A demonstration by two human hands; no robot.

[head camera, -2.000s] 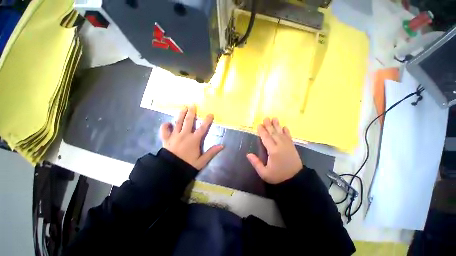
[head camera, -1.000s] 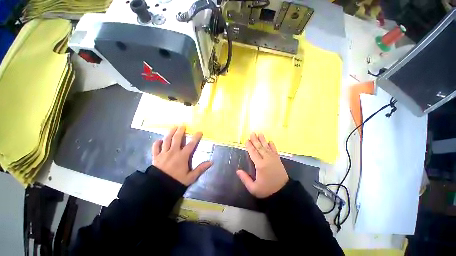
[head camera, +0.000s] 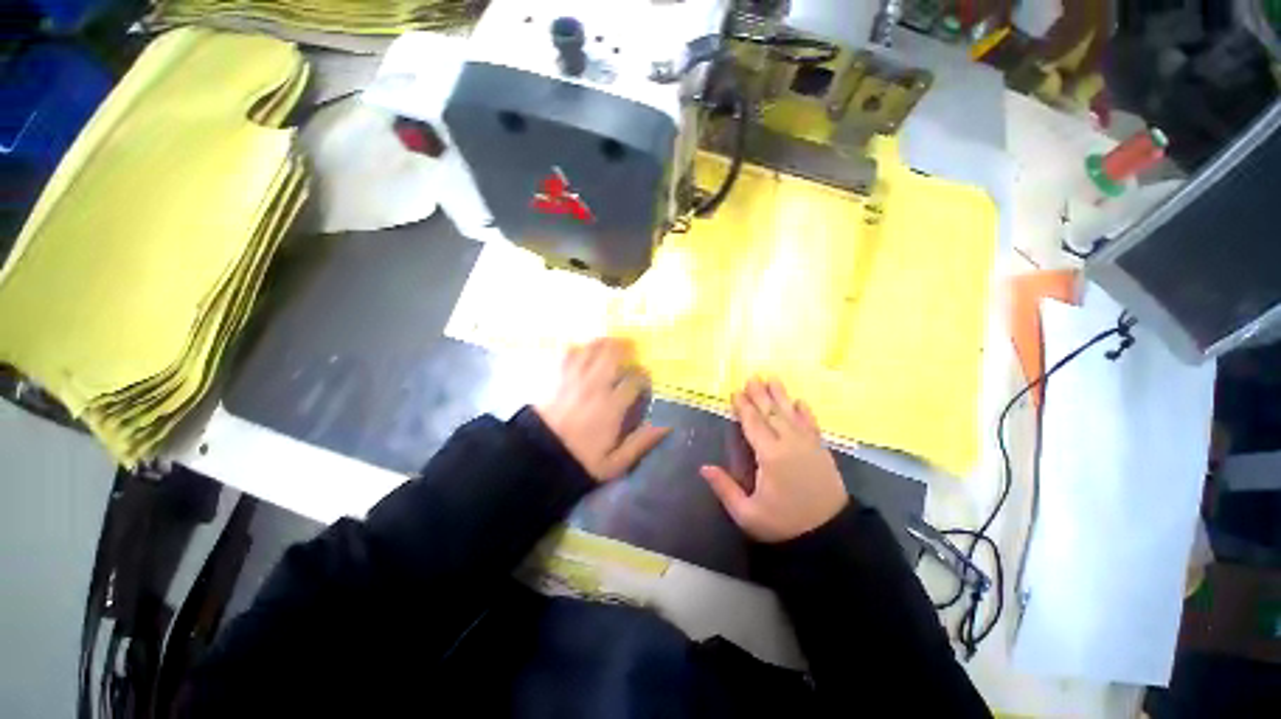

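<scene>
A large yellow panel (head camera: 920, 323) lies flat under the clamp frame, right of the sewing machine head (head camera: 562, 176). A white base sheet (head camera: 492, 298) sticks out on its left side. My left hand (head camera: 604, 407) rests at the front edge of the sheet and panel, slightly blurred, holding nothing. My right hand (head camera: 787, 464) lies with fingertips on the panel's front edge, fingers close together, thumb apart, holding nothing. The needle area is washed out by bright light.
A thick stack of yellow panels (head camera: 155, 239) stands at left. The dark bed plate (head camera: 351, 351) lies in front. At right are a thin metal tool (head camera: 948, 555), black cable (head camera: 1004, 464), orange scrap (head camera: 1037, 316), white sheet (head camera: 1110, 520), thread spool (head camera: 1128, 162) and control screen (head camera: 1215, 232).
My left hand has moved right along the panel's front edge, closer to my right hand, which stays at that edge. The camera view has shifted.
</scene>
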